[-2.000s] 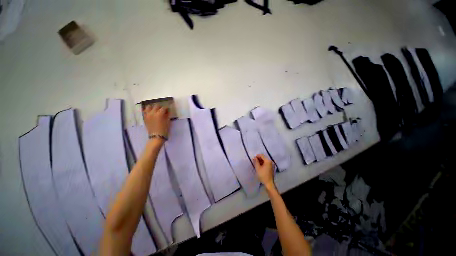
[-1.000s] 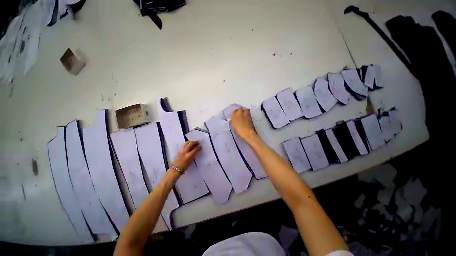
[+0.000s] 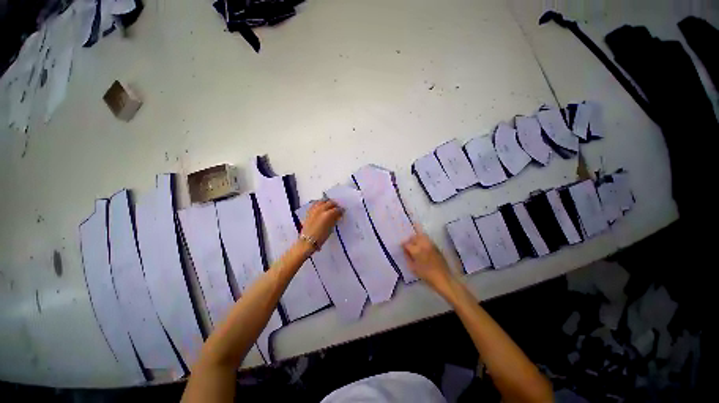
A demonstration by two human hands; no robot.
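Long white-topped panel stacks with dark edges lie side by side on the pale table. My left hand (image 3: 320,222), with a bracelet at the wrist, rests at the upper end of a narrow panel stack (image 3: 337,271). My right hand (image 3: 422,253) is at the lower right edge of the rightmost long panel stack (image 3: 384,211), fingers bent. The panel stack between them (image 3: 364,245) lies flat. The fingertips of both hands are blurred, and whether they pinch anything cannot be told.
Small white-topped pieces lie in two rows, upper (image 3: 481,160) and lower (image 3: 504,240). An open brown box (image 3: 213,183) touches the long panels; another (image 3: 122,101) stands farther up. Large dark stacks (image 3: 670,86) and a thin dark strip (image 3: 595,55) lie right. White scraps (image 3: 623,315) cover the floor.
My right hand has moved from the top of the rightmost long panel down to its lower right edge. My left hand has moved slightly up and right. The view has shifted since the earliest frame.
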